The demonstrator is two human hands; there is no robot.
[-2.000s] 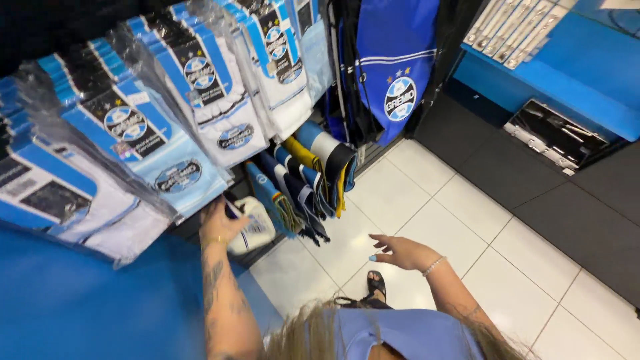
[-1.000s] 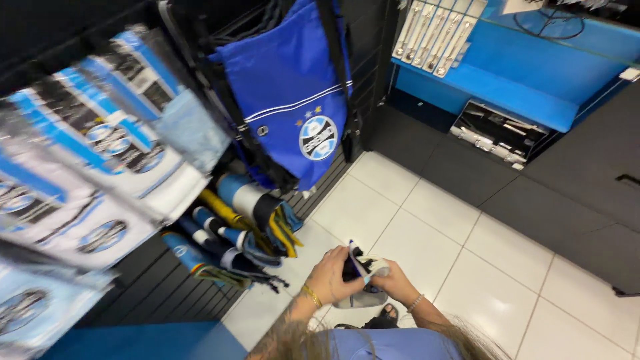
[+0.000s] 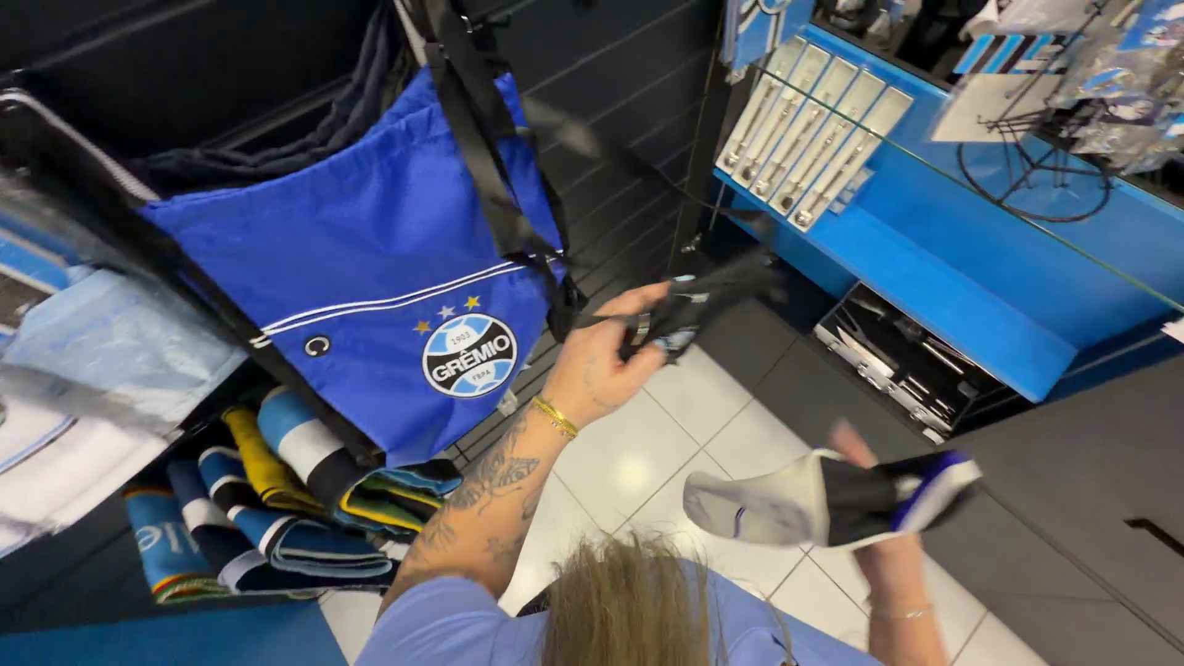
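With fingers closed round a black strap, my left hand is just right of a blue drawstring bag bearing a round club crest. The strap is blurred, and where it ends cannot be told. My right hand, lower right, holds a white, black and purple slipper-like item. The item lies across the hand and hides most of its fingers. Below the bag hang several striped knit scarves.
Packaged white and light-blue textiles hang at the left. At the right stand a blue shelf with a glass edge, boxed items, a wire rack and a black-and-silver case. Dark slatted wall and cabinets flank the white tiled floor.
My hands, together at the white-and-dark item one second ago, are now apart. The left has moved up to a black strap; the right holds the item. The view has swung toward the bag and shelf.
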